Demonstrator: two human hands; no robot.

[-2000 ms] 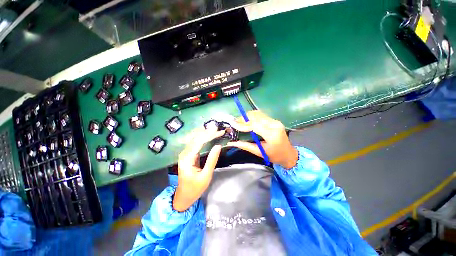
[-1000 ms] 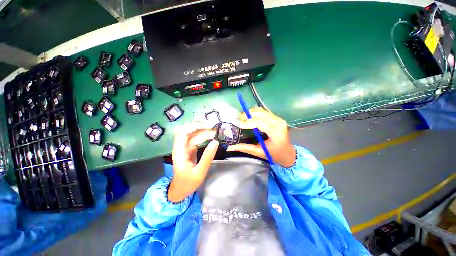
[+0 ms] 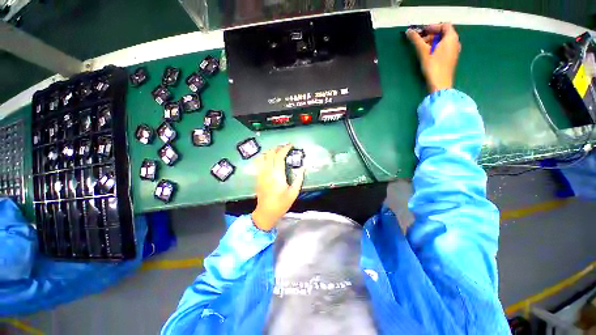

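My left hand (image 3: pixel 276 184) holds a small black square module (image 3: pixel 295 158) between thumb and fingers, just in front of the black test fixture (image 3: pixel 304 69). My right hand (image 3: pixel 439 57) is stretched out at the far edge of the green mat, to the right of the fixture. A short piece of the blue stick tool (image 3: pixel 436 43) shows among its fingers; the rest is hidden. A small dark piece (image 3: pixel 416 30) is at its fingertips; I cannot tell if it is held or lies on the mat.
Many loose modules (image 3: pixel 202 136) lie left of the fixture. A black gridded tray (image 3: pixel 85 216) and a pale tray (image 3: pixel 12 157) are at far left. A grey cable (image 3: pixel 361 150) runs from the fixture to the mat's near edge. A device with a yellow label (image 3: pixel 579 82) is far right.
My right hand has left the module near my body and reached far forward and right with the blue stick. My left hand keeps the module, now slightly farther forward. The view has shifted.
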